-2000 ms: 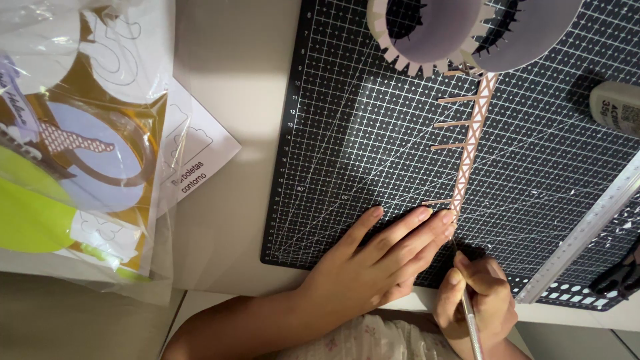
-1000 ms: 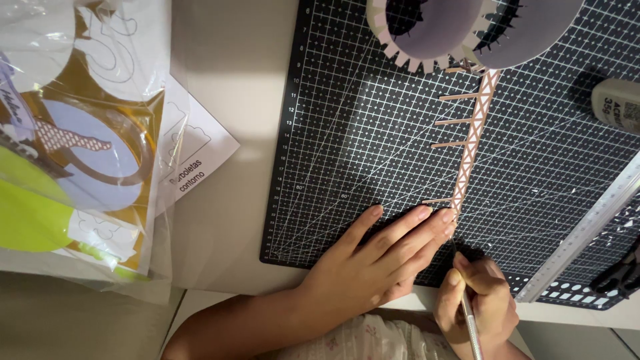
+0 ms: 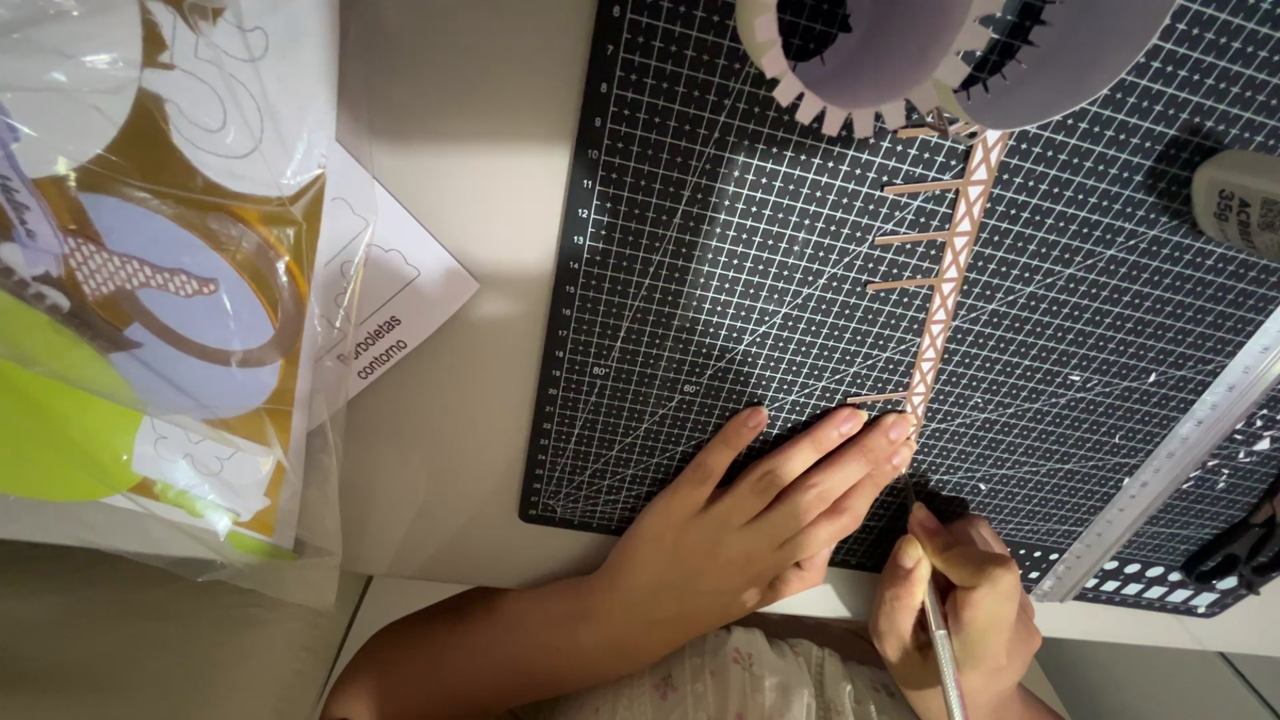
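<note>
A narrow lattice strip of paper, pinkish brown over white with thin side arms, lies on a black cutting mat. Its lower end is under the fingertips of my left hand, which rests flat with fingers spread and presses it down. My right hand grips a silver craft knife like a pen, its tip just below the strip's end. A curled lilac paper piece with a notched white edge stands over the strip's upper end.
At the left, a clear plastic bag of coloured paper cutouts overlaps a printed sheet. A metal ruler lies slanted at the right, beside paper scraps and black-handled scissors. A glue bottle lies at the upper right.
</note>
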